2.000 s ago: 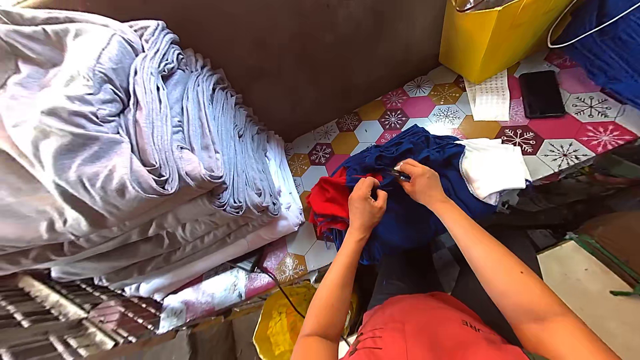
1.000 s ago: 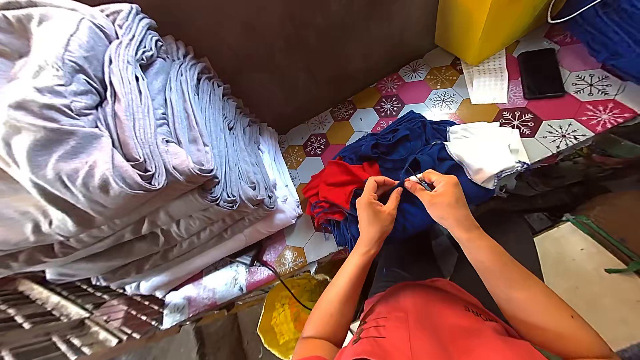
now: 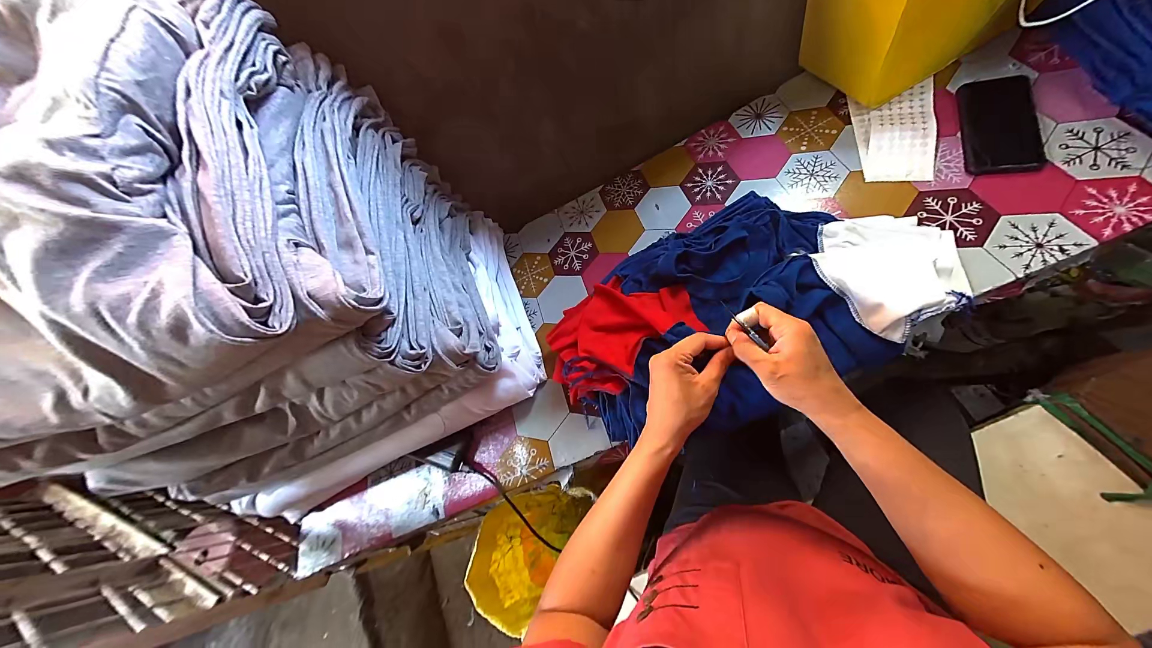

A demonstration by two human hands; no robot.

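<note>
A bundle of blue fabric [image 3: 720,247] with a red piece [image 3: 621,328] at its left and a white piece [image 3: 886,270] at its right lies on the patterned tabletop. Over its near part, my left hand [image 3: 688,382] pinches something too small to make out, with thumb and index finger together. Touching or almost touching it, my right hand [image 3: 787,355] grips a small dark pointed tool [image 3: 751,335], perhaps thread snips, whose tip points up and left. Whether fabric lies between the fingertips cannot be told.
Tall stacks of folded grey cloth [image 3: 360,270] fill the left. At the back right are a yellow container [image 3: 868,45], a paper sheet [image 3: 900,135], a black smartphone [image 3: 1001,124] and more blue fabric [image 3: 1102,54]. Below the table edge sits a yellow bin [image 3: 517,576] with a cable across it.
Both hands stay close together over the bundle, and the tool remains in my right hand. My left hand's fingers have shifted slightly in their pinch.
</note>
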